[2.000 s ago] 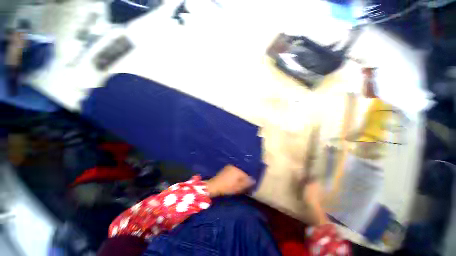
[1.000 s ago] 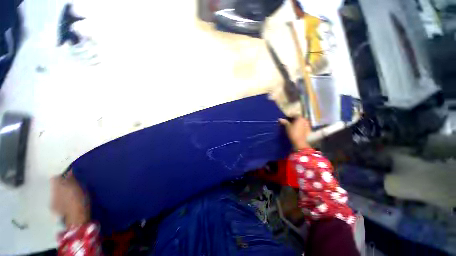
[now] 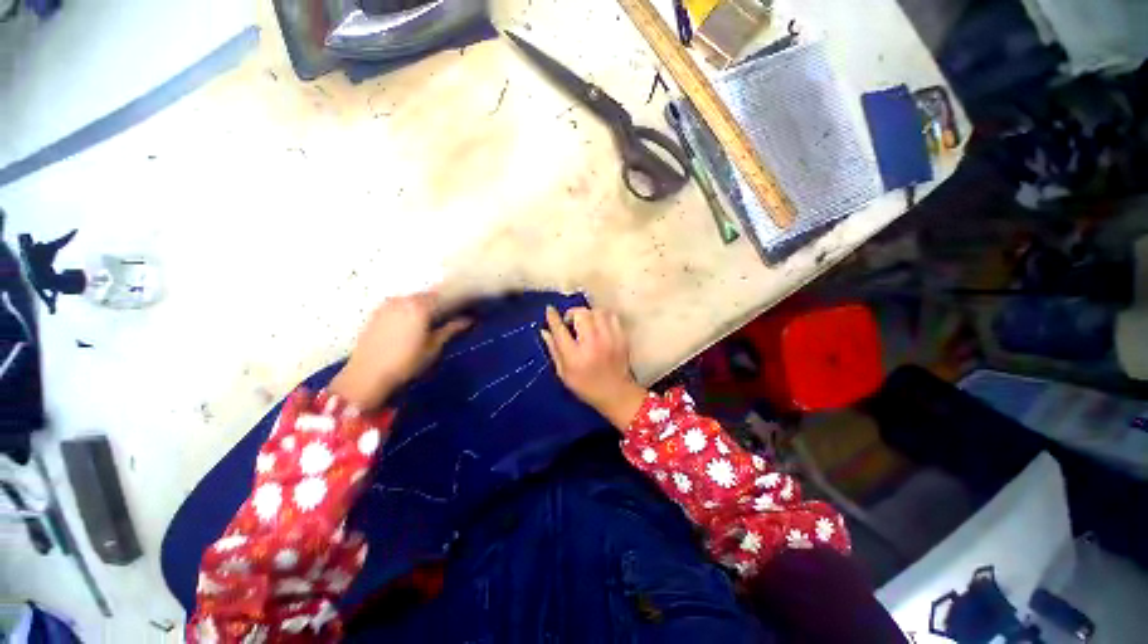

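Note:
The navy cloth piece (image 3: 504,409) lies at the table's near edge, partly over my lap, with thin white broken lines on it. My left hand (image 3: 400,342) is at its far edge, thumb and fingers apart; whether it pinches the cloth is unclear. My right hand (image 3: 592,356) is at the stepped right end, with fingertips bent onto the cloth edge. Both hands are in red floral sleeves. The left sleeve covers part of the cloth.
Black shears (image 3: 617,120) lie beyond the cloth. A wooden ruler (image 3: 718,113) crosses a gridded pad (image 3: 806,126), beside a navy swatch (image 3: 896,138). The iron (image 3: 378,28) is at the top. A spray bottle (image 3: 120,279) and pressing block (image 3: 101,499) are left. A red stool (image 3: 831,357) is right.
My left hand has moved from the cloth's rounded left end to its far edge near my right hand. The cloth has turned, and the view has shifted so the shears now show clearly.

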